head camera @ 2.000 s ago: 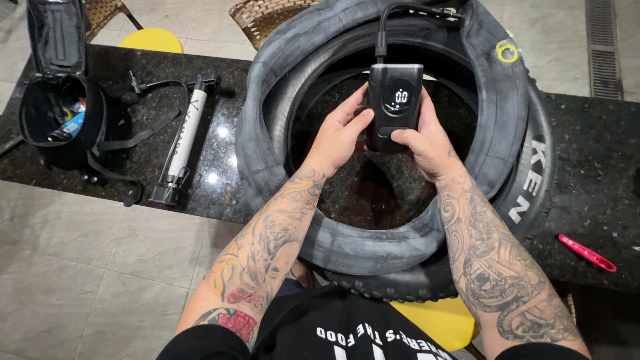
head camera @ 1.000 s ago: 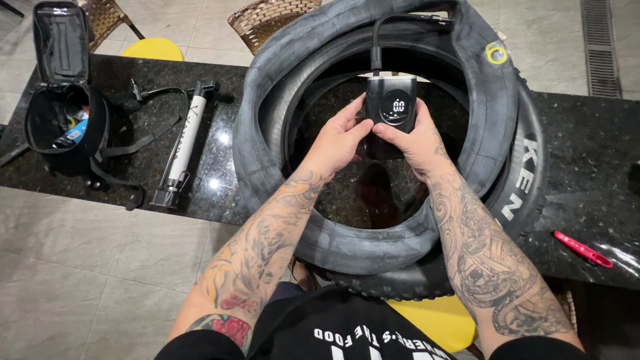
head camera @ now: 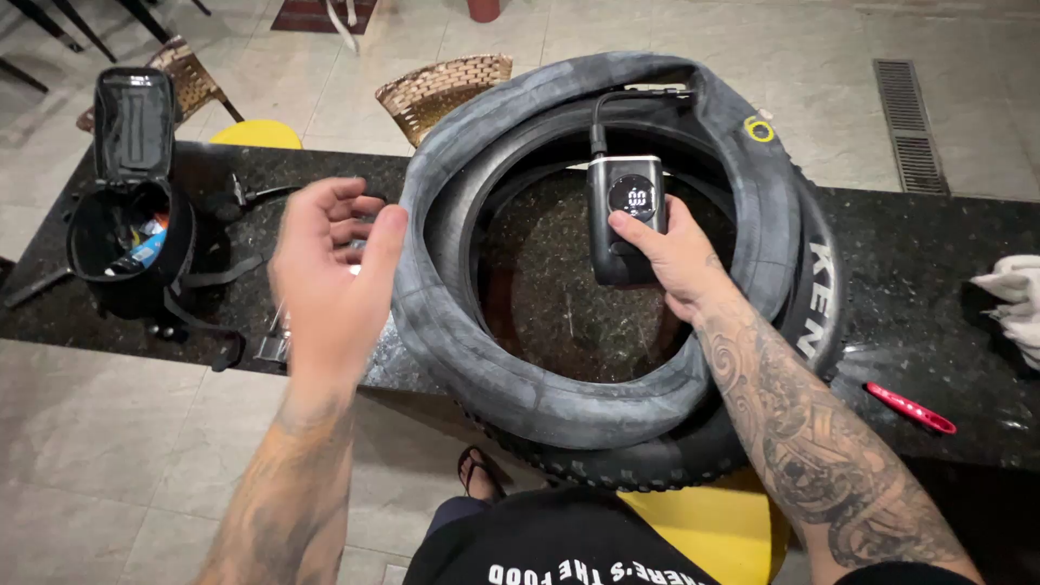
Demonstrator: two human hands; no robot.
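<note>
My right hand (head camera: 670,252) holds a black portable electric air pump (head camera: 605,236) with a lit round display, thumb on its front. From the pump's top a short black hose (head camera: 600,122) runs to the upper part of a grey rubber inner tube (head camera: 496,382). That tube lies on a knobby black bicycle tire (head camera: 816,301). Left of the tube my left hand (head camera: 341,260) is raised with its fingers apart and slightly curled, holding nothing. It hides most of a hand pump (head camera: 275,341) lying on the dark stone counter.
On the counter's left stands an open black bag (head camera: 130,292) with small items inside. A red tire lever (head camera: 910,408) lies right of the tire, and white gloves or cloth (head camera: 1016,309) lie at the right edge. Woven chairs (head camera: 439,89) stand beyond the counter (head camera: 390,171).
My left hand has let go of the electric pump and moved left, over the hand pump. My right hand still holds the electric pump.
</note>
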